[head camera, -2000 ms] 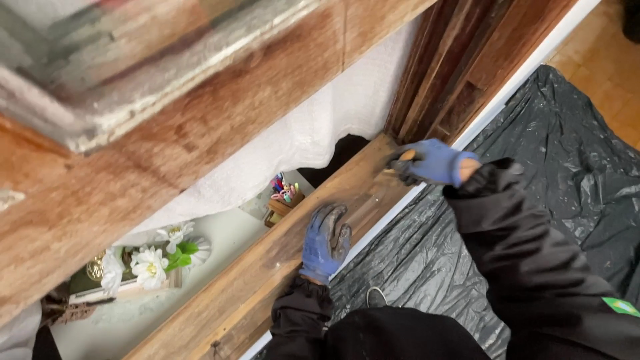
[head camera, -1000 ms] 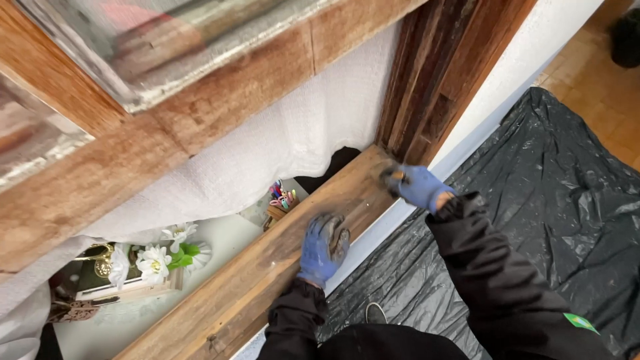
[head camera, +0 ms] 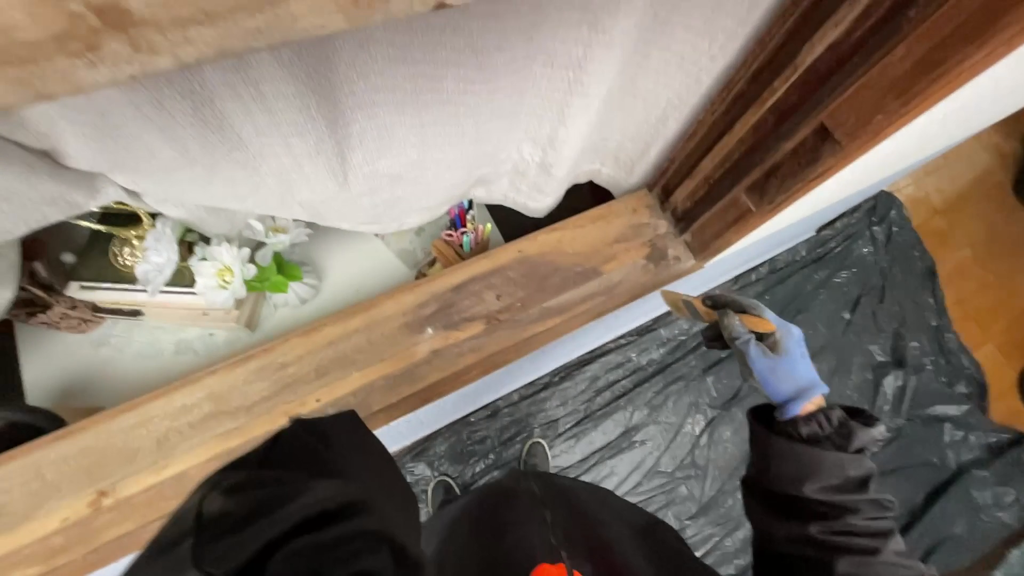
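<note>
My right hand, in a blue and dark grey work glove, grips a small tool with a light brown handle, seemingly a scraper or putty knife. It is held over the black plastic sheet, off the wood. A wooden window sill with darker worn patches runs diagonally across the view and meets a dark brown wooden frame. My left hand is out of sight; only its black sleeve shows at the lower left, over the sill.
A white curtain hangs behind the sill. Beyond it are white flowers, a gold-coloured ornament and a holder of pens. Crumpled black plastic sheeting covers the floor around my shoes. Wooden floor shows at right.
My right hand has come away from the sill's end with the tool. My left hand, earlier resting on the sill, has gone out of view. The glazed wooden sash has mostly left the view.
</note>
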